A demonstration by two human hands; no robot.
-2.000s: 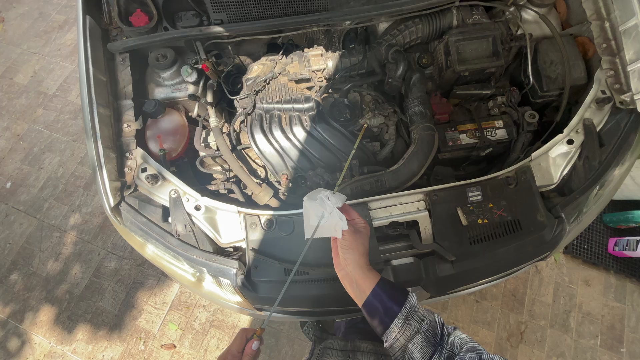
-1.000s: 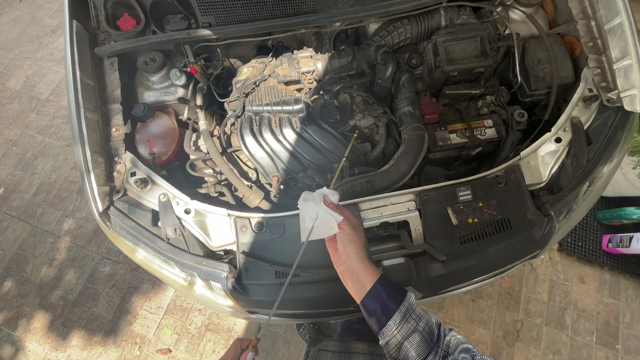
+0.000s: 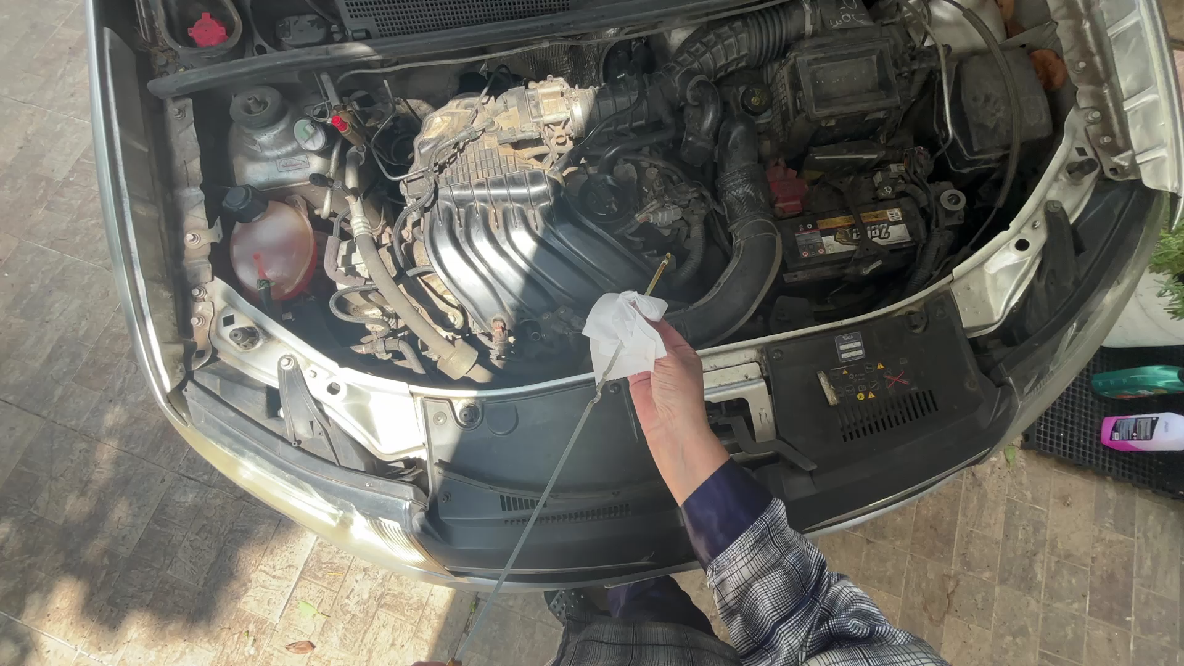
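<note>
My right hand (image 3: 671, 393) pinches a crumpled white tissue (image 3: 624, 335) around a thin metal engine oil dipstick (image 3: 546, 504), above the front edge of the engine bay. The dipstick's yellowish tip sticks out past the tissue, over the engine. The stick slants down to the bottom edge of the view, where a sliver of my left hand (image 3: 431, 662) shows at its handle; most of that hand is out of view. Beyond the tissue lies the black ribbed intake manifold (image 3: 527, 245), with a round black cap (image 3: 603, 196) beside it.
A car battery (image 3: 856, 239) and thick black air hose (image 3: 754, 268) lie to the right, a pinkish coolant reservoir (image 3: 271, 248) to the left. The black front cover (image 3: 546, 462) spans below my right hand. A pink-and-white bottle (image 3: 1142, 432) and a green one (image 3: 1138, 381) lie on a dark mat.
My right hand and the tissue have moved up along the dipstick, nearer its tip, so less of the stick shows past the tissue. My left hand has slipped mostly below the view.
</note>
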